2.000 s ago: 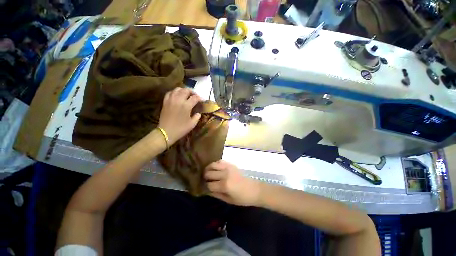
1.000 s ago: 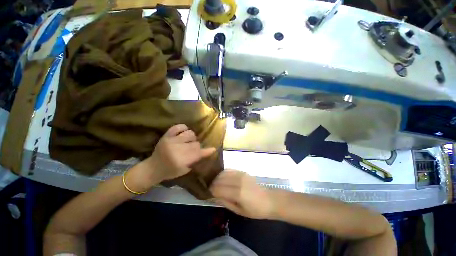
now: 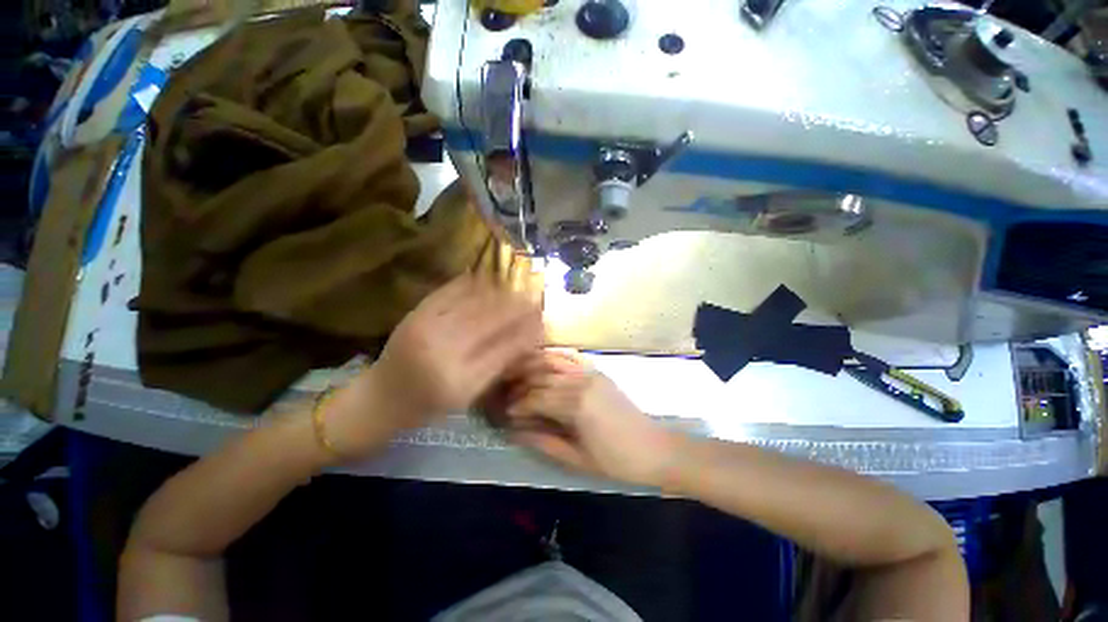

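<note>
The brown cloth lies bunched on the table left of the needle, and its right edge reaches the lit needle area. My left hand is blurred and lies on the cloth's near right part, just in front of the needle. My right hand is beside it, nearer the table edge, with its fingers bent on the cloth's near end. The two hands almost touch and hide the cloth between them. The white sewing machine stands over the far side.
Crossed black fabric strips lie right of the needle. A yellow-and-black tool lies beside them. Cardboard covers the table's left end. A ruled strip runs along the front edge. A blue crate shows below right.
My left hand has moved right and towards the needle, close to my right hand. My right hand has moved slightly up. The cloth's near end is now mostly hidden by the hands.
</note>
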